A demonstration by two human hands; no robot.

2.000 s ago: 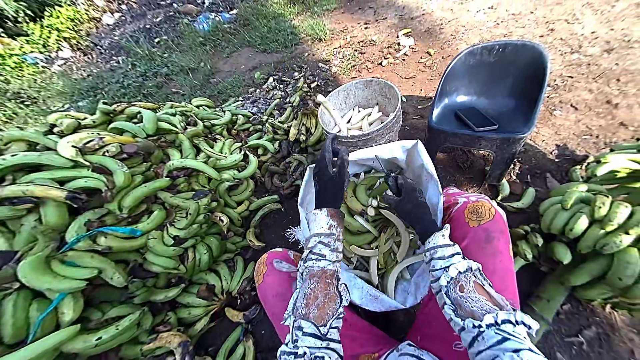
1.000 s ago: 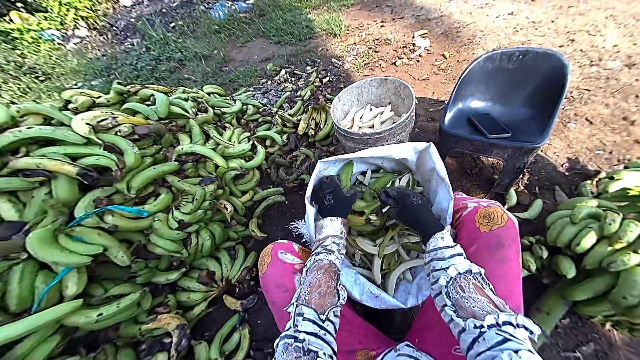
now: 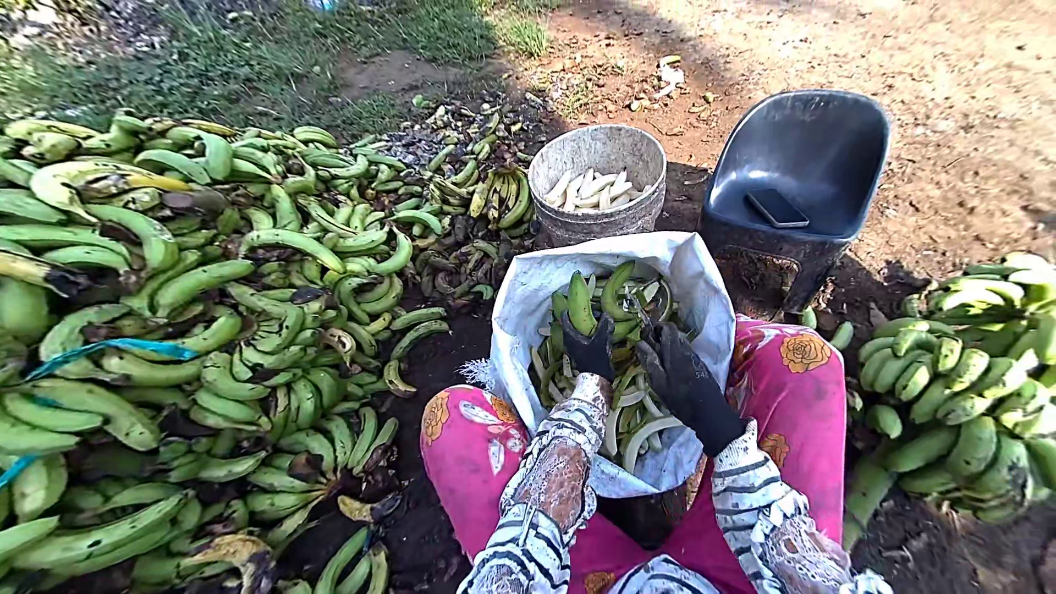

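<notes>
My left hand (image 3: 589,346), in a dark glove, is closed around the lower end of a green plantain (image 3: 581,304) that points up, over the opening of a white woven sack (image 3: 528,301). Close to its right, my right hand (image 3: 681,375), also gloved, has its fingers bent together around a small, thin tool, perhaps a knife, (image 3: 639,307) that is mostly hidden. The sack stands between my knees, its rim folded outward. Inside lie plantain peels (image 3: 631,400) and green plantains. Beyond the sack, a dirty pale bucket (image 3: 598,148) holds peeled plantains (image 3: 594,190).
A large heap of green plantains (image 3: 198,285) spreads on the ground at left, with blue strips (image 3: 111,346) on it. A dark plastic chair (image 3: 800,157) bearing a phone (image 3: 777,208) stands at back right. More plantain bunches (image 3: 961,371) lie at right.
My left hand, empty-looking near the sack's rim two seconds ago, has moved down over the sack and now holds a green plantain. My right hand stays over the sack.
</notes>
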